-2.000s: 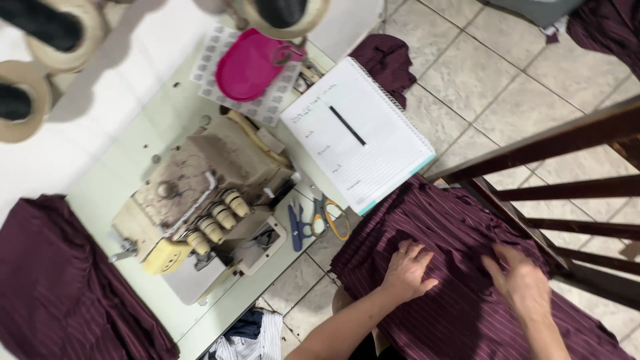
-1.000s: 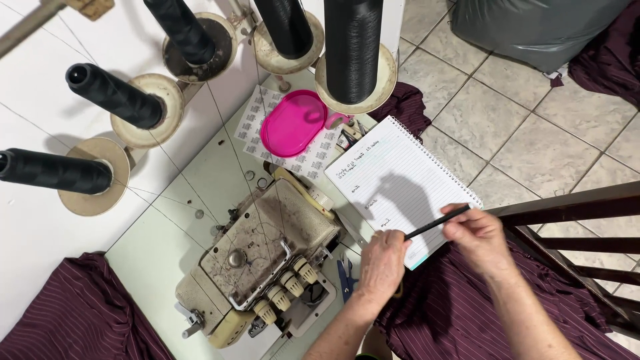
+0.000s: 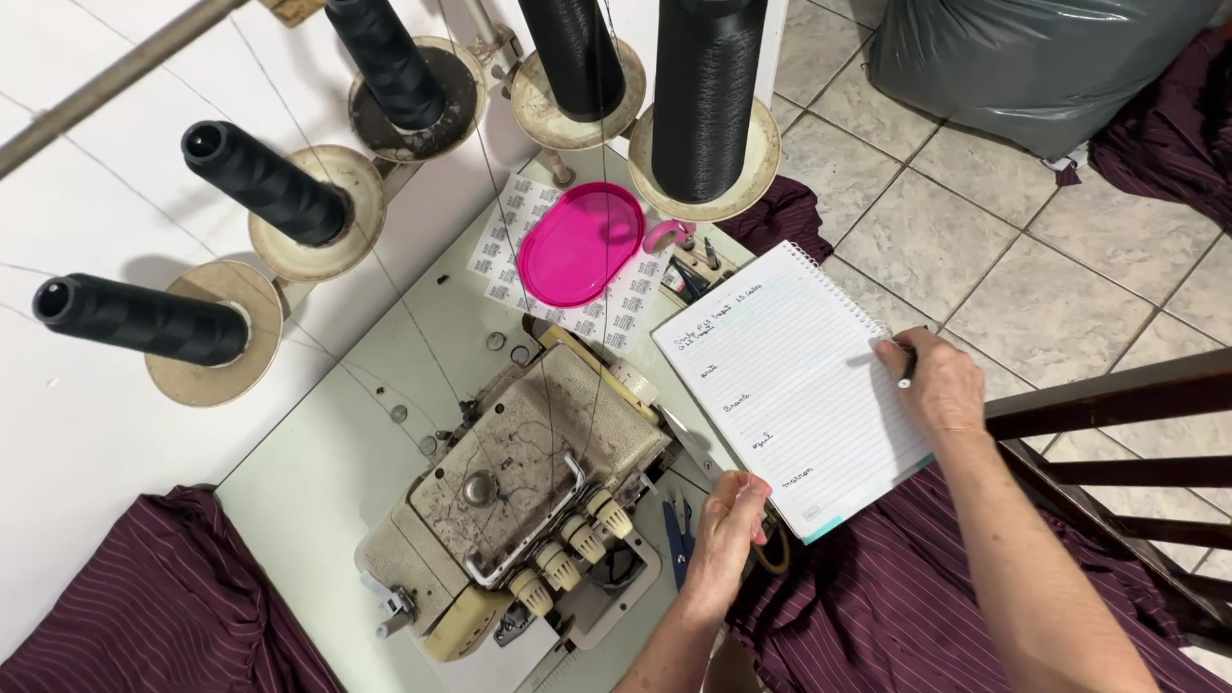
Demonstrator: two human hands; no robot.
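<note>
A spiral-bound notebook with handwriting (image 3: 799, 385) lies open on the right part of the sewing table. My right hand (image 3: 932, 380) grips a black pen (image 3: 908, 366) over the notebook's spiral edge. By the lower left edge of the page is my left hand (image 3: 729, 539), fingers bent; whether it touches the notebook is not clear, and I see nothing in it. Blue thread snips (image 3: 679, 539) lie just left of that hand. Scissors (image 3: 770, 553) are partly hidden behind it. An overlock sewing machine (image 3: 520, 491) stands to the left.
Black thread cones (image 3: 707, 106) stand on the thread stand above the machine. A pink plastic lid (image 3: 581, 244) rests on printed sheets (image 3: 616, 313). Striped maroon fabric (image 3: 866, 597) spreads below the notebook, with more (image 3: 183, 597) at lower left. A wooden chair (image 3: 1107, 395) and grey plastic bag (image 3: 1030, 67) are at right.
Both hands were on the maroon fabric two seconds ago, with the pen lying on the notebook. The pen was then held near both hands; now only my right hand has it, and my left hand is lower.
</note>
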